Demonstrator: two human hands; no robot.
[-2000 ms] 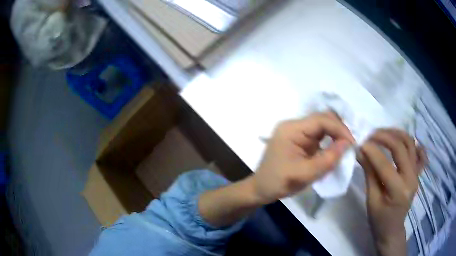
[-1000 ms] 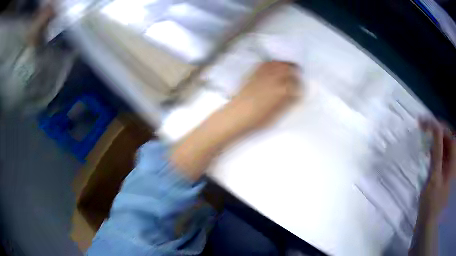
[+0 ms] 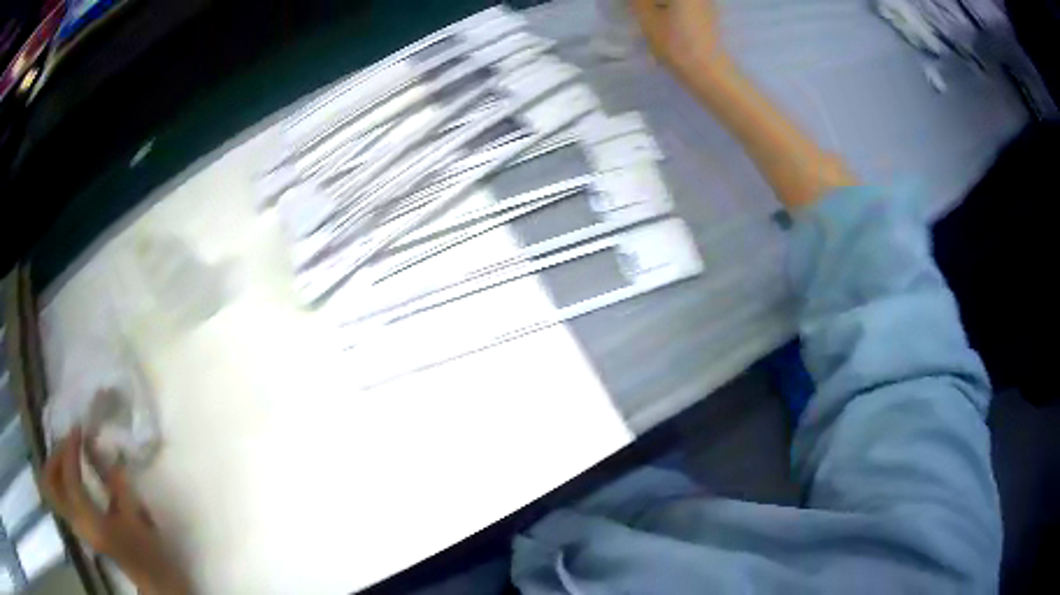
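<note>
A pile of long, flat white insert frames [image 3: 663, 250] lies fanned over the white board [image 3: 465, 465] and the grey tabletop. My left hand [image 3: 105, 511] is at the lower left, its fingers at a crumpled, whitish cloth-like thing [image 3: 134, 413]. Blur hides whether they grip it. My right hand [image 3: 680, 35] is beyond the pile over the grey tabletop, partly cut off by the top edge. A pale, blurred thing [image 3: 610, 35] shows beside it; I cannot tell whether it is held.
The grey tabletop [image 3: 686, 349] bears a small dark scrap [image 3: 782, 219]. White pieces [image 3: 930, 29] lie at the upper right. A dark green-black strip [image 3: 174, 134] runs beyond the board. A brown cardboard edge [image 3: 26, 349] and silver panels [image 3: 29, 511] are at the far left.
The view has swung right, bringing the whole insert pile into sight. My hands have moved from close together to far apart, left at the cloth-like thing, right beyond the pile.
</note>
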